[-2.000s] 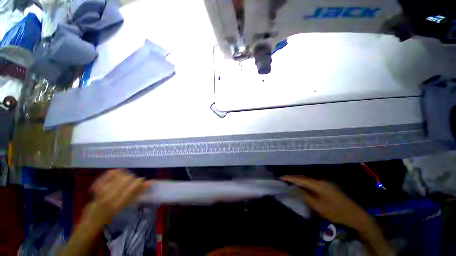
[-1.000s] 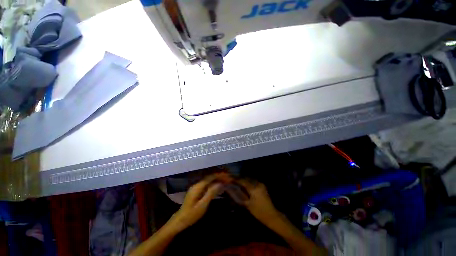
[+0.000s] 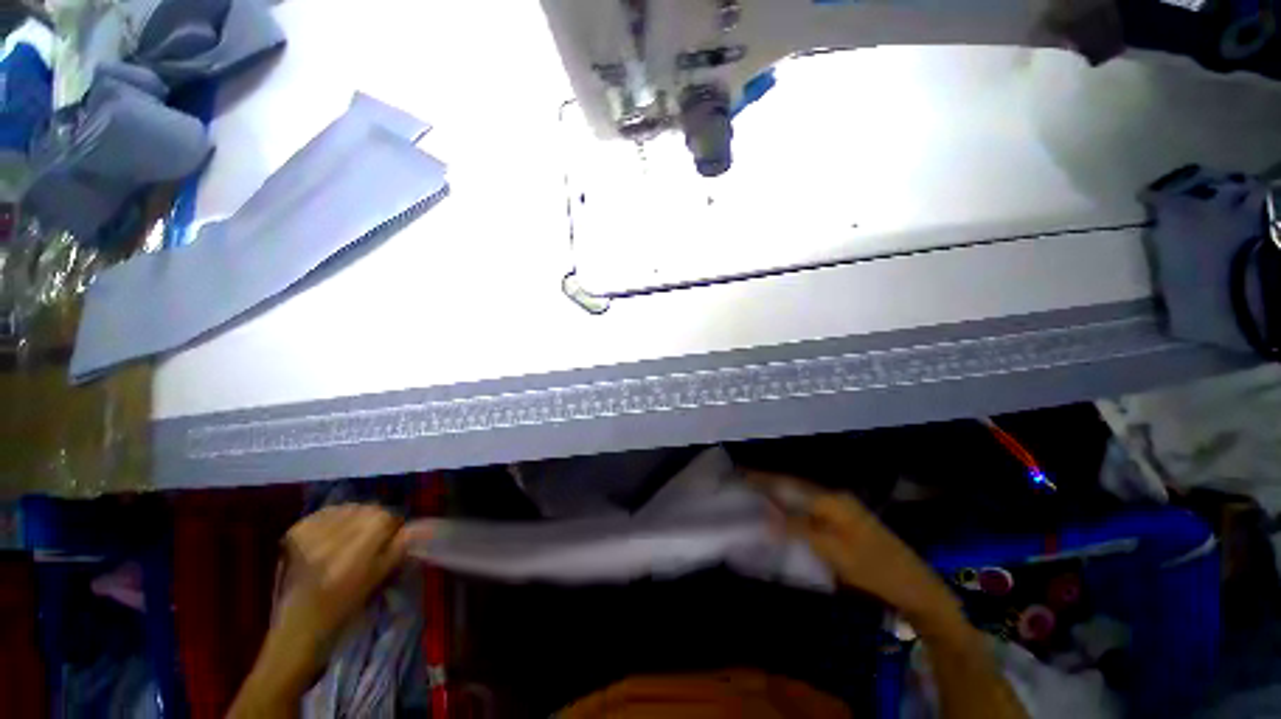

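A blue-grey fabric strip (image 3: 604, 545) is stretched between my hands, below the table's front edge and blurred. My left hand (image 3: 340, 551) grips its left end. My right hand (image 3: 843, 541) holds its right end, where part of the cloth fans up and hangs loose. A stack of flat blue-grey pieces (image 3: 260, 246) lies overlapping on the left of the white table. The presser foot area of the sewing machine (image 3: 710, 134) has no cloth under it.
Rolled blue-grey bundles (image 3: 127, 134) lie at the far left. A measuring tape strip (image 3: 674, 391) runs along the front edge. Grey cloth (image 3: 1208, 260) with black scissor handles (image 3: 1255, 292) lies at right. A blue basket (image 3: 1152, 597) with spools stands below right.
My hands were close together below the table a second ago. They are now wide apart with the strip stretched between them. The camera view has also shifted.
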